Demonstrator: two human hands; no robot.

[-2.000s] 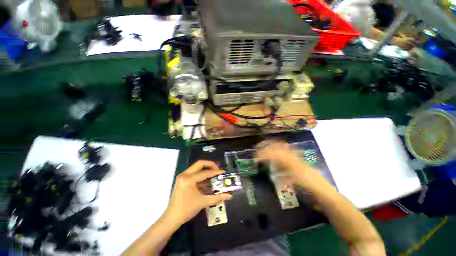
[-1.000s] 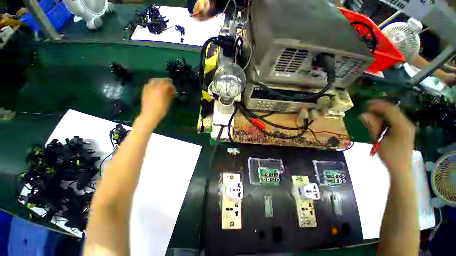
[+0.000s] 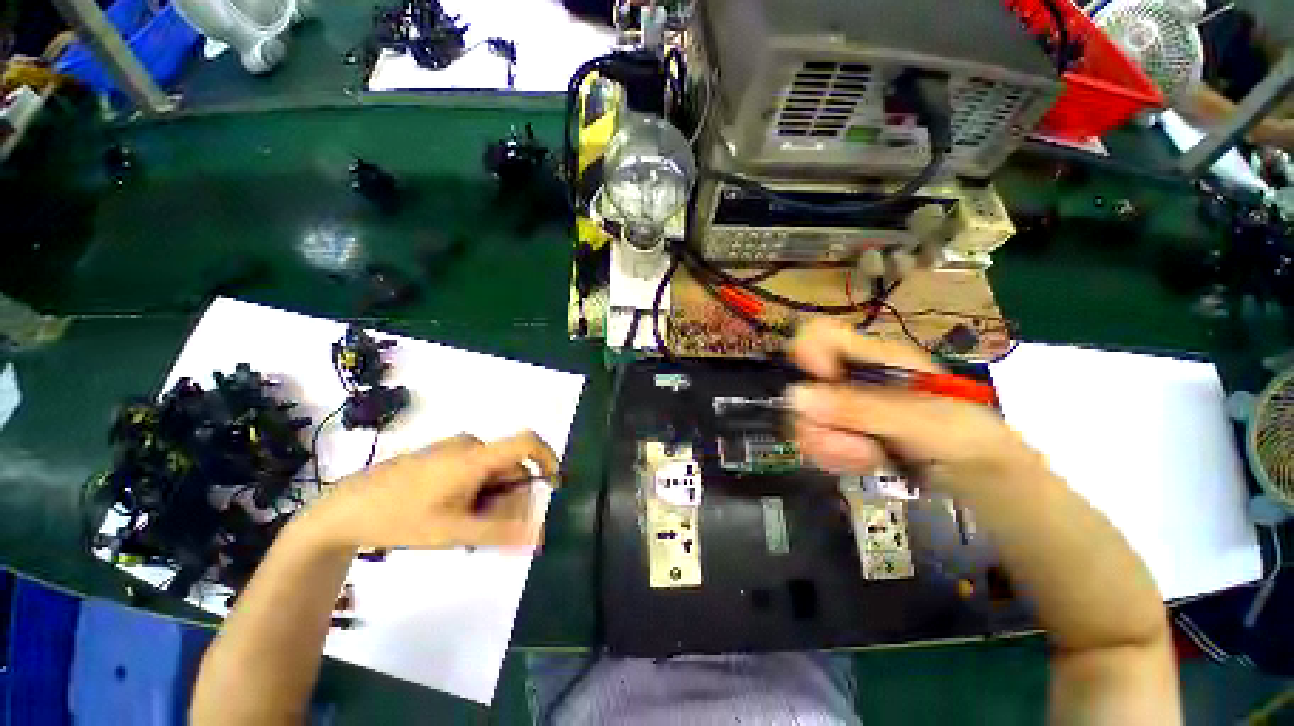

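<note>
My left hand (image 3: pixel 433 496) is over the left white sheet (image 3: pixel 426 610), fingers curled around a small dark piece that looks like a power adapter, mostly hidden. My right hand (image 3: pixel 908 419) is over the upper part of the black test board (image 3: pixel 738 610) and holds a red and black test probe (image 3: pixel 937 384), blurred. A left test socket (image 3: pixel 674 546) and a right test socket (image 3: pixel 886 539) lie on the board. A green test circuit board (image 3: pixel 759 451) is partly covered by my right hand. The adapter pile (image 3: pixel 213 454) lies on the left sheet.
An indicator bulb (image 3: pixel 649 177), a bench meter (image 3: pixel 766 227) and an upper instrument (image 3: pixel 866 114) stand behind the board. Another white sheet (image 3: pixel 1135 468) and a fan (image 3: pixel 1277 440) are at right. Loose adapters (image 3: pixel 518 153) lie on the green belt. Blue bins (image 3: pixel 128 674) are below left.
My left hand held an open adapter over the board, reached to the belt, and is now back over the left sheet. My right hand has moved left from the right sheet with the probe.
</note>
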